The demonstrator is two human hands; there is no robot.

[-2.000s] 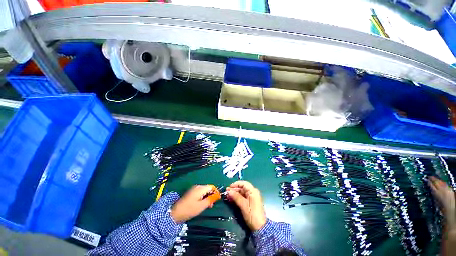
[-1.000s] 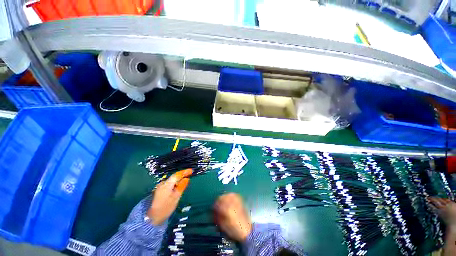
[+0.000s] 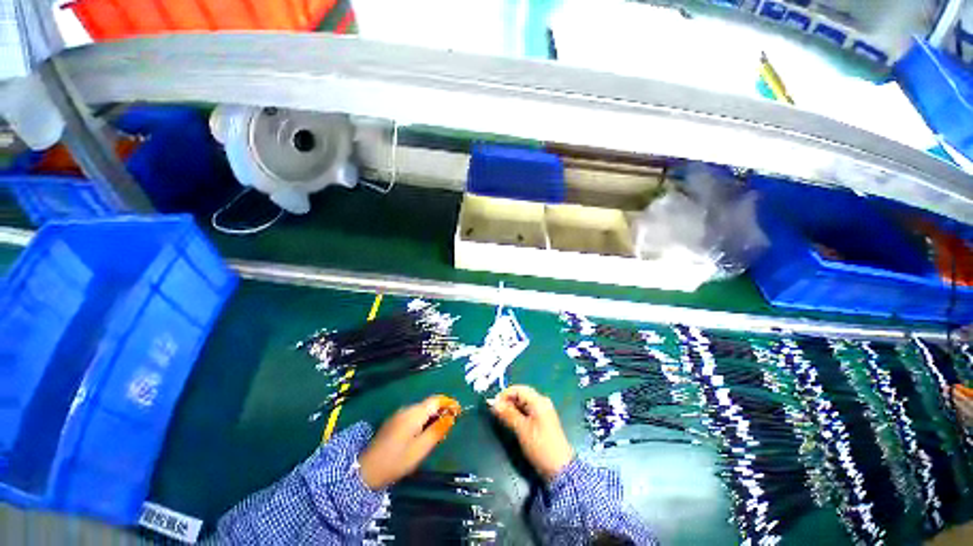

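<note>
My left hand (image 3: 405, 443), with orange finger cots, is over the mat below the black lead bundle (image 3: 389, 339). Its fingertips are pinched together; a thin pale lead end seems to show at them, too small to make out. My right hand (image 3: 530, 427) is just to its right, thumb and finger pinched beside the lower end of the white sleeve pile (image 3: 496, 350). What it holds is too small to tell. The two hands are slightly apart. More black leads (image 3: 432, 512) lie between my forearms, partly cut off by the bottom edge.
Long rows of sleeved leads (image 3: 736, 432) cover the right of the mat. A large blue bin (image 3: 117, 363) stands left. Behind the metal rail are a white round housing (image 3: 293, 149), a cream parts tray (image 3: 555, 261) with a plastic bag (image 3: 704, 224), and another blue bin (image 3: 843, 288). A shelf crosses above.
My left hand has moved down and right from the black bundle, and my right hand up towards the sleeve pile, so they are close together again. The coworker's hand at the right has left its place.
</note>
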